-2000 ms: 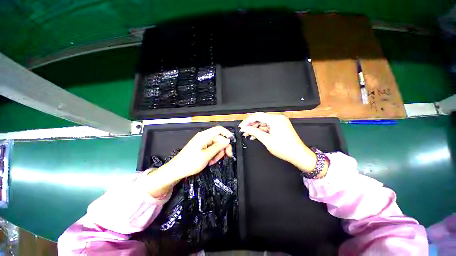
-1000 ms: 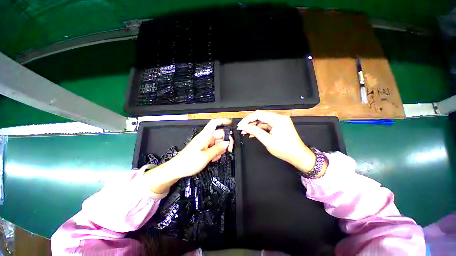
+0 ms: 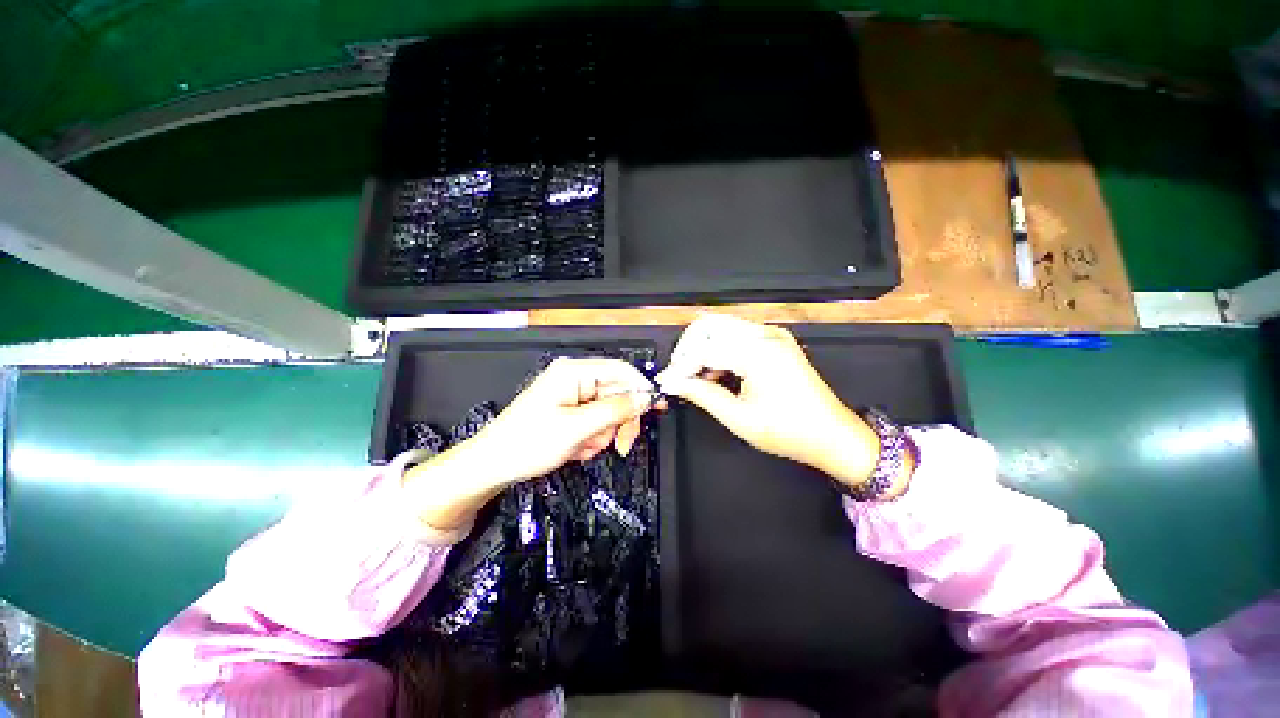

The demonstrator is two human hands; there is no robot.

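My left hand and my right hand meet fingertip to fingertip over the centre divider of the near black tray. My left fingers pinch a small black module, mostly hidden by the fingertips. My right thumb and fingertips are closed at the same module; whether they hold a tiny fitting cannot be seen. A jumbled heap of glossy black modules lies in the left half of the near tray, below my left hand.
The far black tray holds finished modules in tight rows. A brown board lies beneath it, with a marker pen and handwriting. A blue pen lies at its edge. A white post slants at left.
My hands have come together at the fingertips. The module, visible between my left fingers a second ago, is now mostly covered.
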